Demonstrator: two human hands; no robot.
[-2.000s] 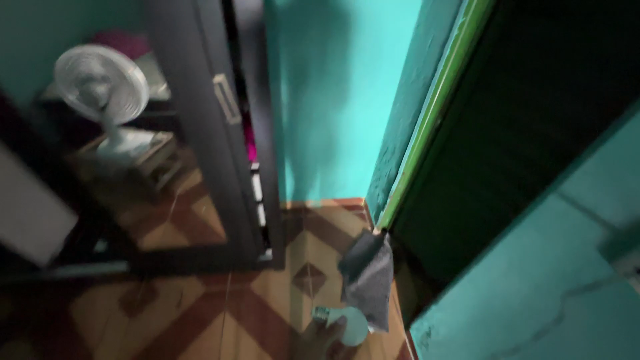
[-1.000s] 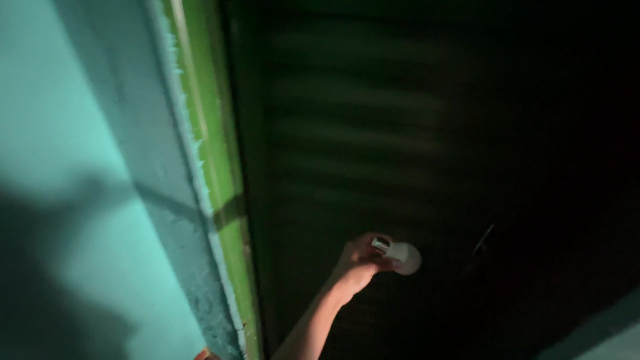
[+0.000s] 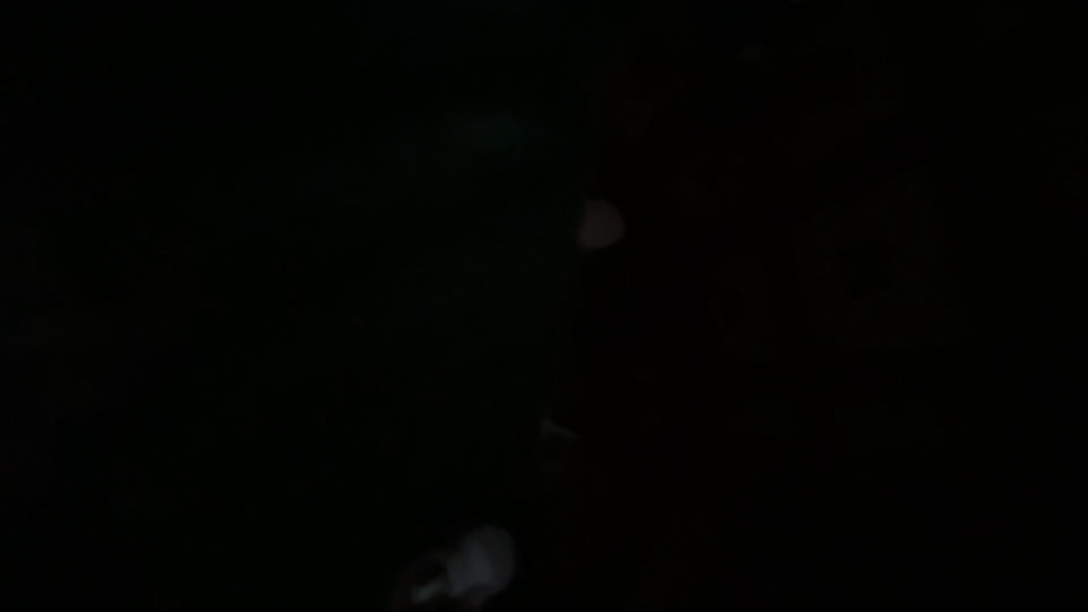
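Observation:
Near-darkness fills the head view. At the lower edge, left of centre, shows a pale, rounded object that looks like a light bulb (image 3: 486, 561). My left hand (image 3: 421, 586) is a dim shape against its lower left side, closed around it as far as the dark lets me see. The fingers are mostly lost in shadow. My right hand is not in view.
A small round, faintly lit spot (image 3: 602, 224) shows just above and right of the middle. Below it is a faint light edge (image 3: 559, 430). I cannot tell what either belongs to; other surroundings are too dark to make out.
The view has swung from the lit turquoise wall and green door frame into darkness. The pale bulb-like object remains with my hand and now sits lower in the picture than one second ago.

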